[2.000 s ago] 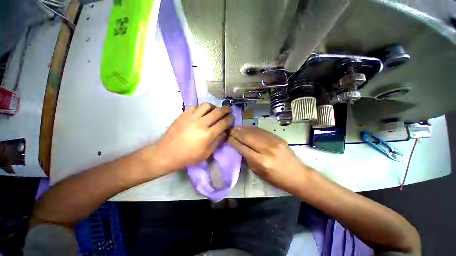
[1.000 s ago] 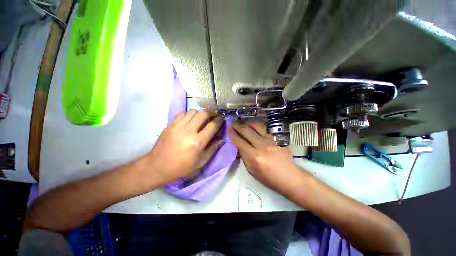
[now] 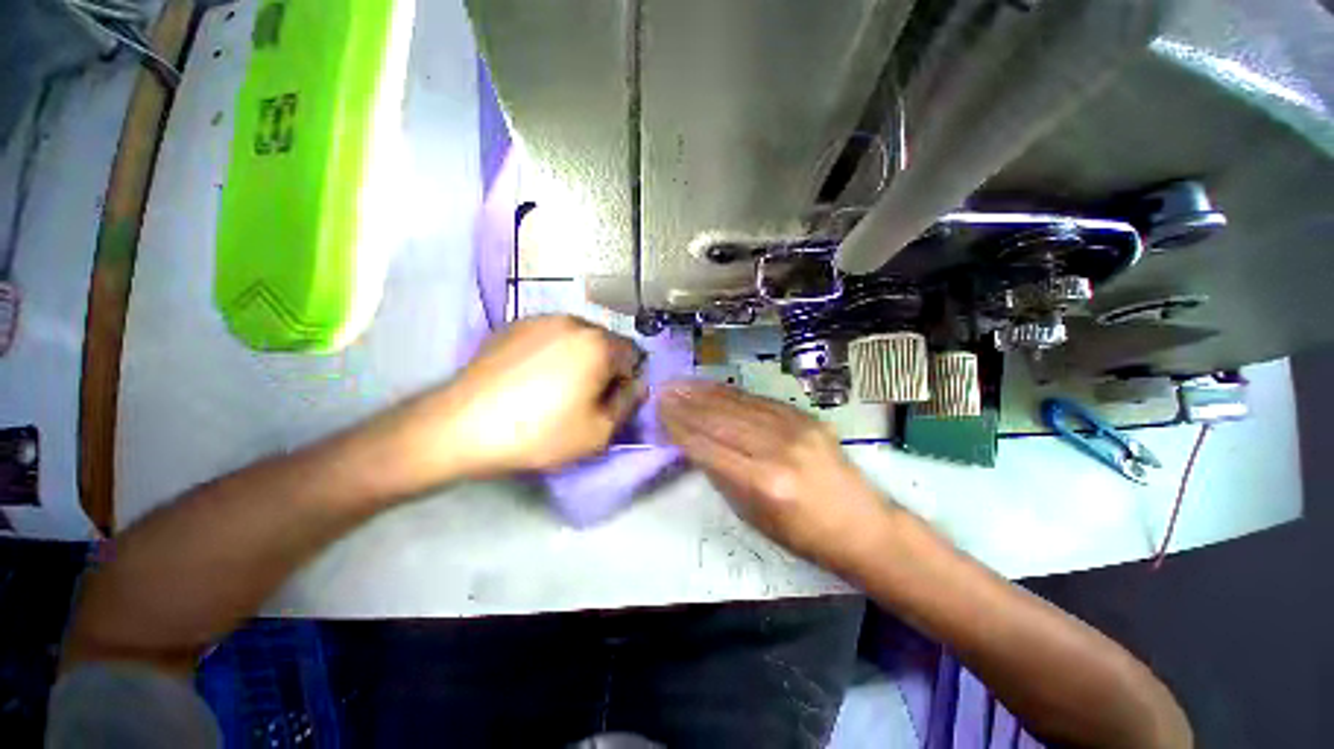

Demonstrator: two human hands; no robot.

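Observation:
The lilac fabric strip [image 3: 603,486] lies on the white table just in front of the needle area of the grey sewing machine [image 3: 761,132]. Its far part runs back on the left of the machine head. My left hand [image 3: 549,392] is blurred, with curled fingers at the strip's left side; its fingertips are hidden, so its grip is unclear. My right hand [image 3: 761,457] rests with its fingers on the strip's right side, close in front of the presser foot area. The needle itself cannot be made out.
A lime-green lamp [image 3: 304,183] hangs at the left. Ribbed tension knobs [image 3: 890,367] and a dark green block [image 3: 951,435] are right of the needle area. Blue snips [image 3: 1100,439] lie farther right. A blue basket [image 3: 271,685] is at lower left, lilac cloth [image 3: 973,710] at lower right.
The strip's loop in front of the needle has become smaller and lies nearer the machine than a second ago. My left hand has moved slightly and its fingers are more curled. The view has shifted a little.

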